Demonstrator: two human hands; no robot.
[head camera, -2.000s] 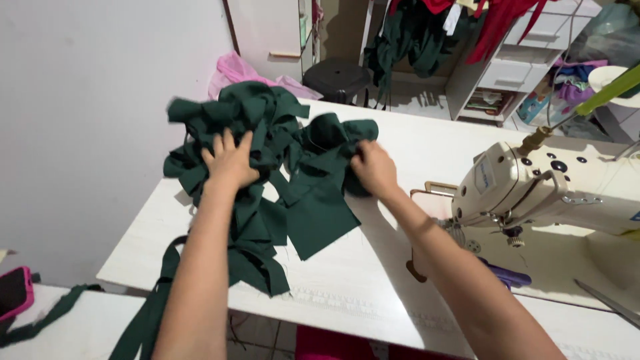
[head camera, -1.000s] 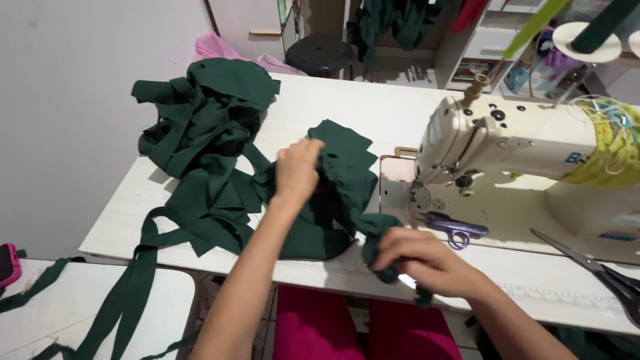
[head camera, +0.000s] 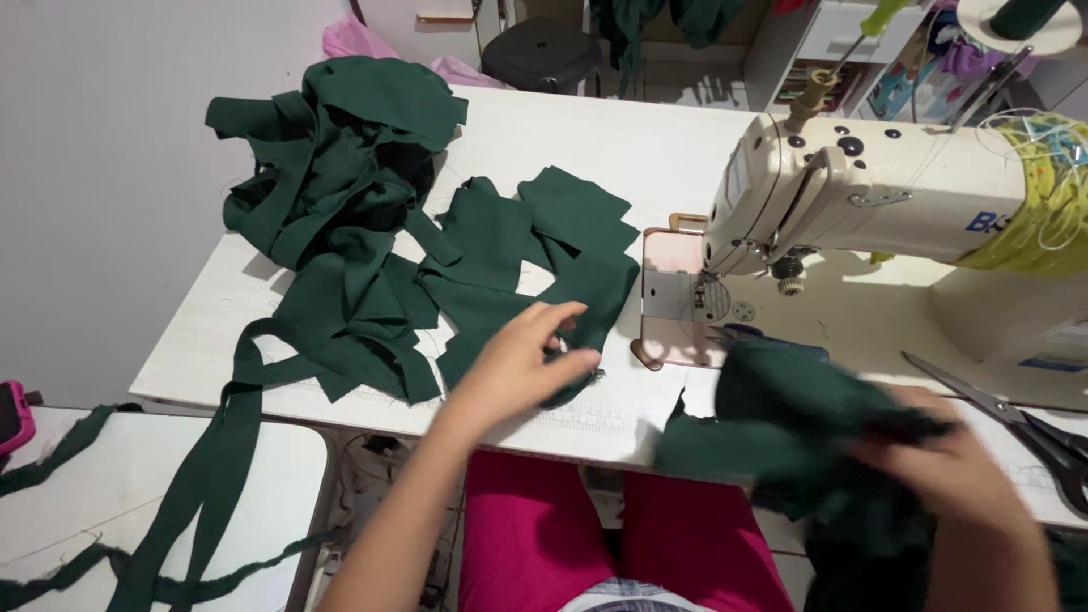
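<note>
My right hand (head camera: 926, 450), blurred, grips a bunch of dark green fabric (head camera: 790, 408) that hangs over the front edge of the table, right of my lap. My left hand (head camera: 531, 357) has its fingers apart over flat green fabric pieces (head camera: 484, 229); whether its fingertips touch them I cannot tell. To their left lies a big tangled heap of green fabric (head camera: 365, 153), and long green strips (head camera: 229, 433) run from it down onto a second white surface. The industrial sewing machine (head camera: 867, 178) stands at the right, its needle plate (head camera: 680, 293) beside the flat pieces.
Large scissors (head camera: 1011, 416) lie at the right by the machine base. Small thread snips (head camera: 739, 331) lie near the needle plate, partly under the held fabric. A black stool (head camera: 541, 51) stands behind the white table (head camera: 680, 153). A pink-cased phone (head camera: 13, 416) sits at the left edge.
My right hand has carried a bunch of green fabric right and toward the table's front edge. My left hand, earlier over the pile, now hovers open nearer the front. The view has shifted.
</note>
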